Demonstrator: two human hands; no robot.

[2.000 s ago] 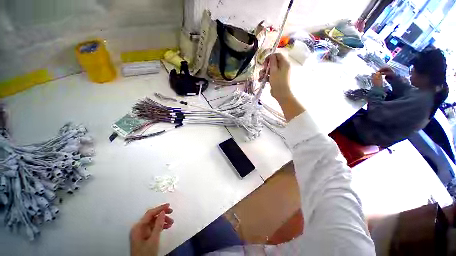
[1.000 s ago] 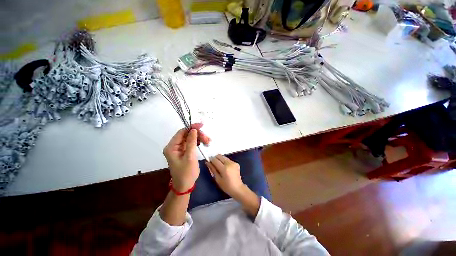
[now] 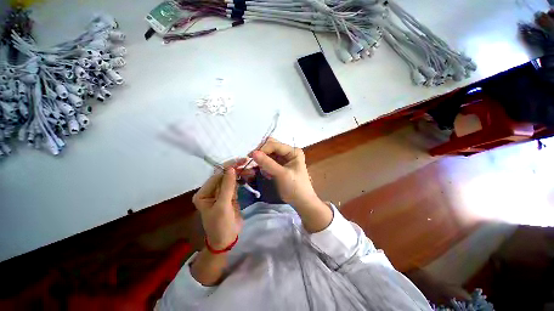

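Note:
My left hand (image 3: 220,203) pinches a pigtail cable at the table's front edge. Its thin core wires (image 3: 191,141) fan out up and to the left over the table, blurred. My right hand (image 3: 287,173) is beside it and pinches some thin wires (image 3: 271,129) that stick up to the right. The fingertips of both hands nearly touch. A white cable end (image 3: 251,191) hangs below them. Whether a small housing is between the fingers cannot be told. A pile of tiny white housings (image 3: 215,104) lies on the table beyond my hands.
Heaped pigtail cables (image 3: 67,85) lie at the left. Bundled pigtail cables (image 3: 291,15) lie at the back, with a green-and-white card (image 3: 164,17) by their wire ends. A smartphone (image 3: 323,83) lies right of the housings. A red stool (image 3: 480,130) stands beyond the table edge.
My right hand has moved up from below the left hand to beside its fingertips and now holds some wires apart. The fanned wires have swung left. The view has tilted down.

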